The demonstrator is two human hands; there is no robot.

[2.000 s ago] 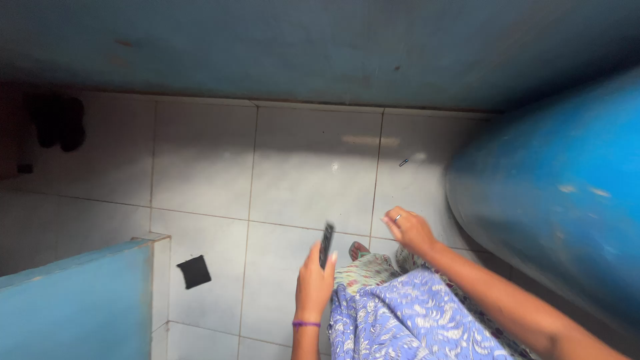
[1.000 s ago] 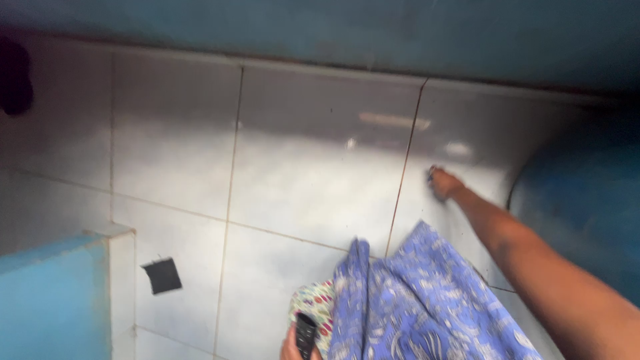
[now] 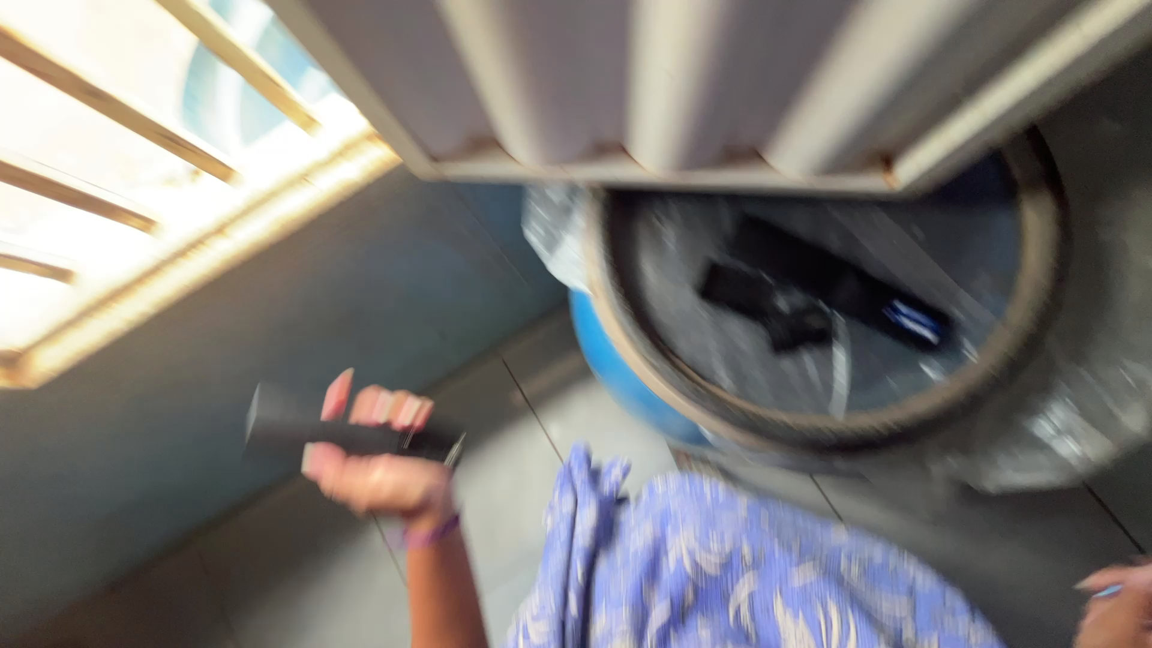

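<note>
My left hand (image 3: pixel 387 459), with a purple band at the wrist, grips a dark elongated object (image 3: pixel 351 438) that is blurred; its kind is unclear. Only part of my right hand (image 3: pixel 1116 607) shows at the lower right edge, with a ring on a finger; whether it holds anything cannot be told. Between and above the hands stands a blue drum (image 3: pixel 598 351) with a wide round rim. Dark items (image 3: pixel 837 279), one with a blue and white patch, lie on or under clear plastic within that rim.
A ribbed white panel (image 3: pixel 666 90) overhangs the drum's far side. A barred window (image 3: pixel 117 108) is at upper left, above a blue wall (image 3: pixel 360 261). Clear plastic sheeting (image 3: pixel 1062 432) spreads at the drum's right. Floor tiles (image 3: pixel 504 504) show below.
The view has swung widely from the floor to the drum and window. My right hand, reaching down at the tiled floor a second ago, is now at the lower right edge.
</note>
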